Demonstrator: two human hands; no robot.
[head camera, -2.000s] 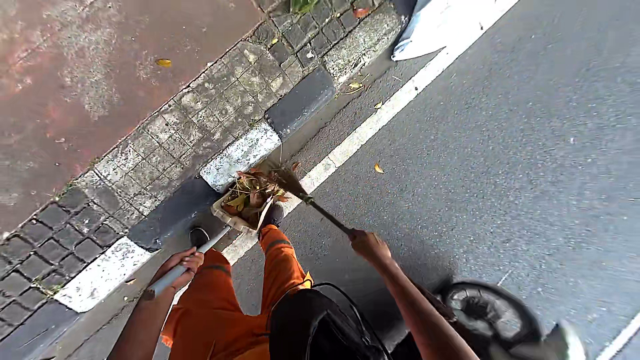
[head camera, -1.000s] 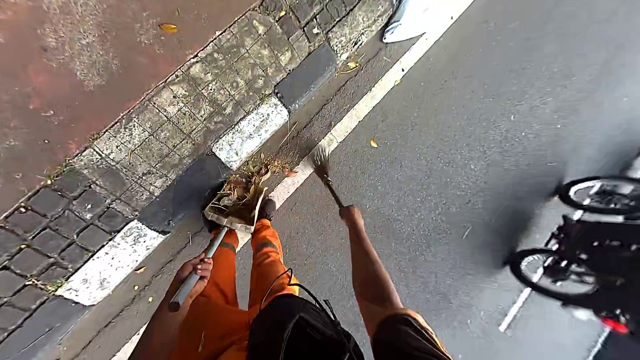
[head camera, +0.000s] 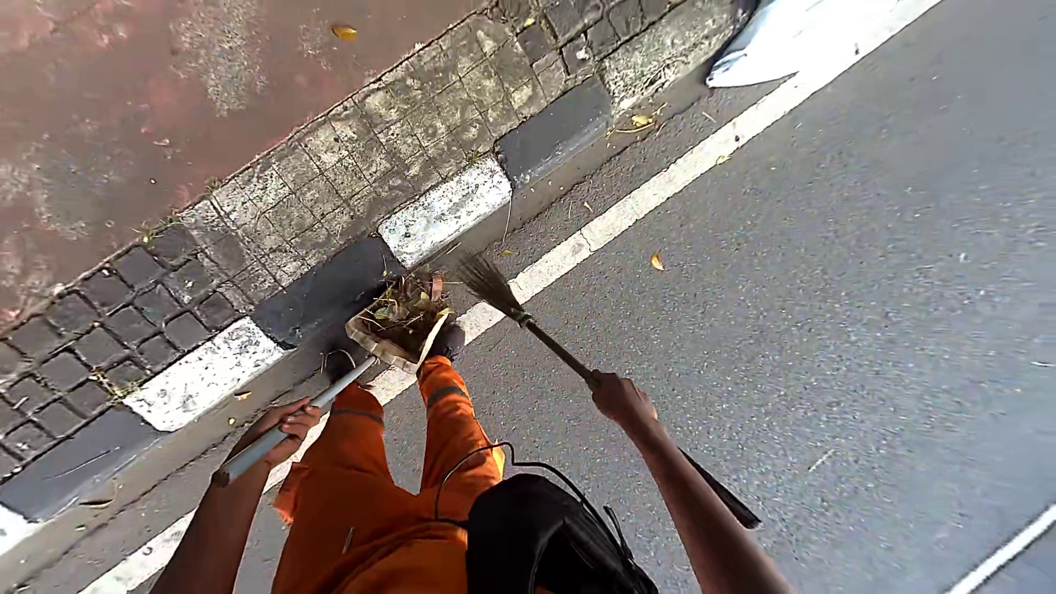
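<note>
My left hand (head camera: 289, 429) grips the grey pole handle (head camera: 330, 391) of a long-handled dustpan (head camera: 384, 353). Dry leaves and twigs (head camera: 406, 309) fill the pan, which is beside my dark shoes at the kerb. My right hand (head camera: 623, 399) is closed around the stick of a twig broom (head camera: 491, 285). The broom's bristles hang over the road's white edge line, right of the pan and apart from it. The end of the stick shows beyond my right forearm.
The black and white kerb (head camera: 450, 206) runs diagonally beside a paved walkway (head camera: 330, 165). A white sheet or bag (head camera: 767, 49) lies by the kerb at the top. Single yellow leaves lie on the asphalt (head camera: 657, 261) and near the kerb (head camera: 642, 120). A black bag (head camera: 536, 536) hangs at my waist.
The broom's bristles were over the pan two seconds ago and are now to the right of it. The motorcycle seen at the right one second ago is out of view.
</note>
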